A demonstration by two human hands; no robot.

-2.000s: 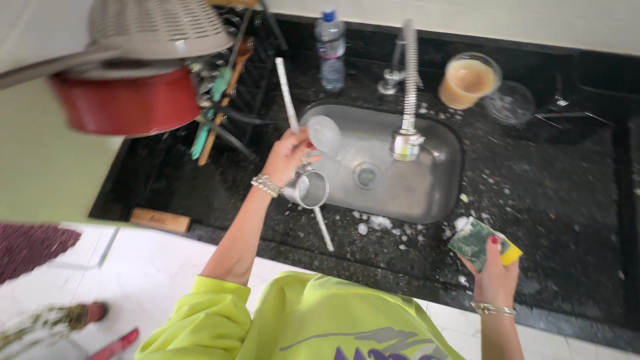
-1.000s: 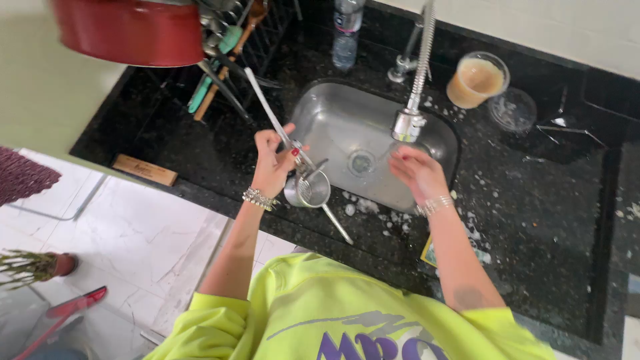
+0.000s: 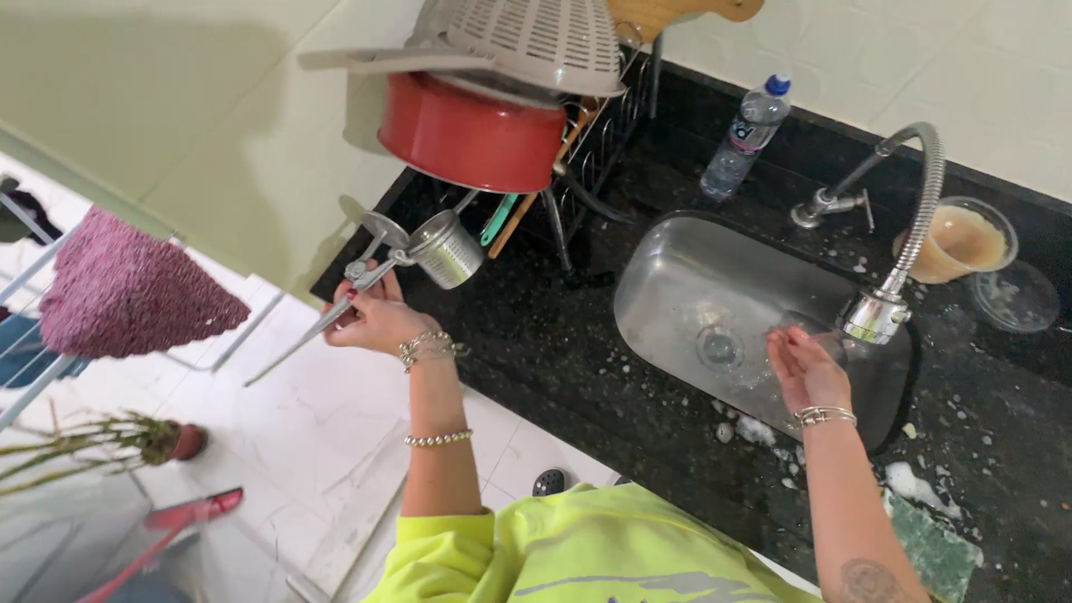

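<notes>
My left hand (image 3: 373, 314) grips a metal potato ricer (image 3: 444, 251) near its hinge, left of the dish rack (image 3: 599, 159) and beyond the counter's left end. The perforated basket and the round press plate show, with a long handle pointing down and left. My right hand (image 3: 804, 368) is over the stainless steel sink (image 3: 670, 276), palm up and fingers slightly curled, beside the spray head of the flexible faucet (image 3: 875, 314). Whether it holds something clear is hard to tell. A green scouring sponge (image 3: 934, 544) lies on the counter beside my right forearm.
A red pot (image 3: 473, 134) with a light colander (image 3: 536, 42) on top stands at the rack. Behind the sink is a water bottle (image 3: 745, 138). A tub of beige liquid (image 3: 959, 243) and a clear lid (image 3: 1015, 297) are at the right. Foam (image 3: 917, 486) spots the black granite counter (image 3: 536, 343).
My left hand has carried the ricer from the sink's front left edge to the far left. My right hand held the sponge two seconds ago; the sponge now lies on the counter. The view has swung left.
</notes>
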